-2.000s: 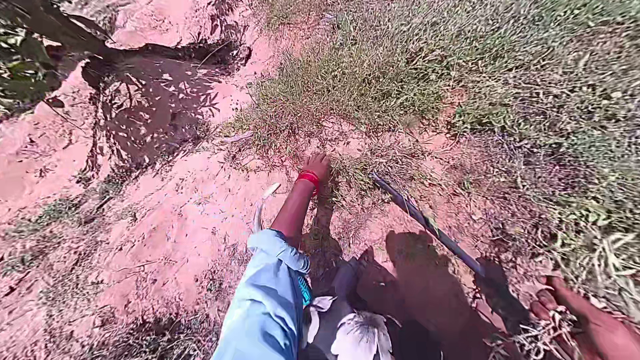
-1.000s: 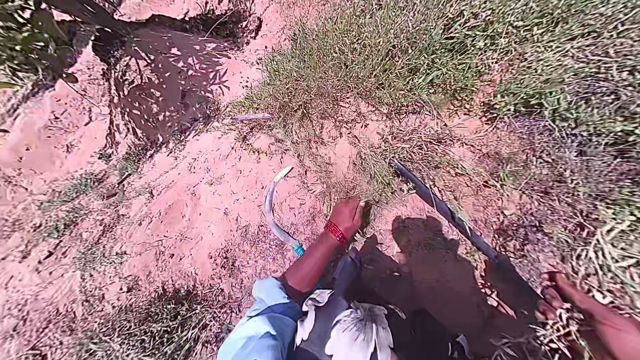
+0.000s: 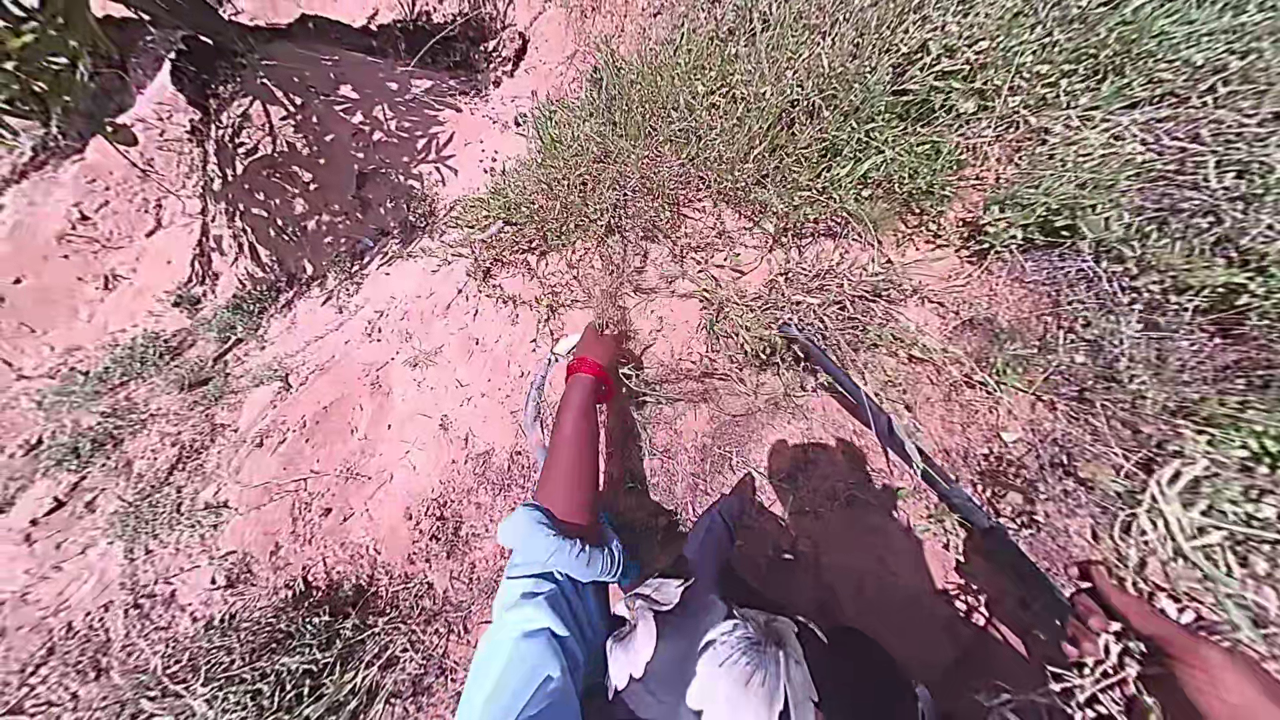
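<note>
My left hand (image 3: pixel 598 346), with a red bangle at its wrist, is low over the reddish soil, its fingers closed around thin grass stems (image 3: pixel 606 298). Just left of that wrist lies a curved, pale, sickle-like thing (image 3: pixel 534 405), partly behind the forearm; its far end is hidden. At the lower right, my right hand (image 3: pixel 1110 620) is curled around a bunch of dry grass stalks (image 3: pixel 1105 675). A long dark pole (image 3: pixel 900 440) slants from the mid-ground down to beside the right fingers; whether they touch it, I cannot tell.
Thick green grass (image 3: pixel 800 110) covers the upper right. Bare, uneven reddish earth (image 3: pixel 350 410) spreads to the left, with a shaded hollow (image 3: pixel 310 150) and leafy branches (image 3: pixel 50 60) above. A dry tuft (image 3: pixel 310 640) grows at lower left. Patterned dark cloth (image 3: pixel 750 670) hangs at the bottom.
My left hand first came back toward my body, then reached forward and left again, beside the curved thing. The right hand stays by the pole's near end.
</note>
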